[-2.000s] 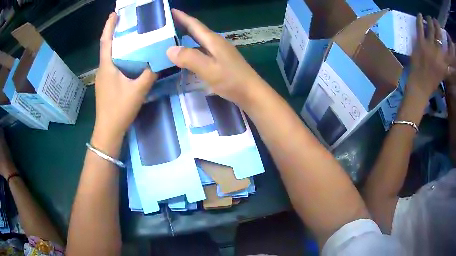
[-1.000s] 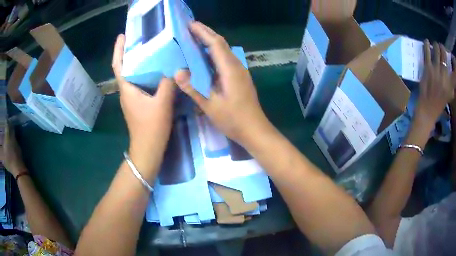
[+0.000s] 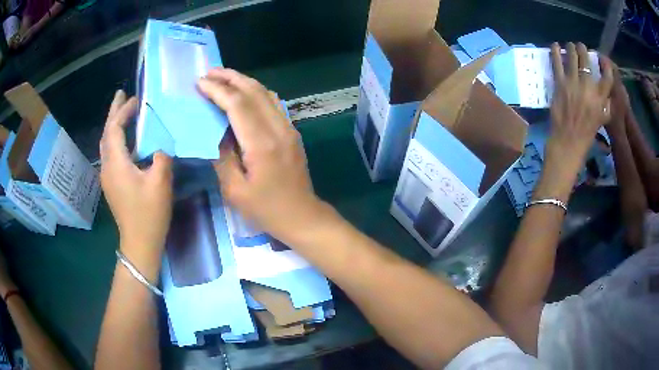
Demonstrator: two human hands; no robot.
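Observation:
A light blue and white product box (image 3: 184, 87) is held up in front of me, its light blue folded end towards me. My left hand (image 3: 137, 173) holds its left side, thumb at the lower corner. My right hand (image 3: 256, 144) holds its right side, with fingers over the upper face and the thumb near the lower right corner. Below lies a stack of flat carton blanks (image 3: 202, 296), with light blue notched edges and brown tabs sticking out at the near side. My hands hide the top part of the stack.
Two open cartons (image 3: 441, 188) stand to the right, brown inside. More open cartons (image 3: 61, 173) stand at the left. A neighbour's hands (image 3: 578, 101) hold a box over blanks at the right. Another person's arm (image 3: 22, 311) is at the lower left. A pale ledge (image 3: 325, 101) crosses behind.
The box has been turned, so another printed face and its light blue end now show. My right fingers have moved onto its upper face. The whole view has shifted.

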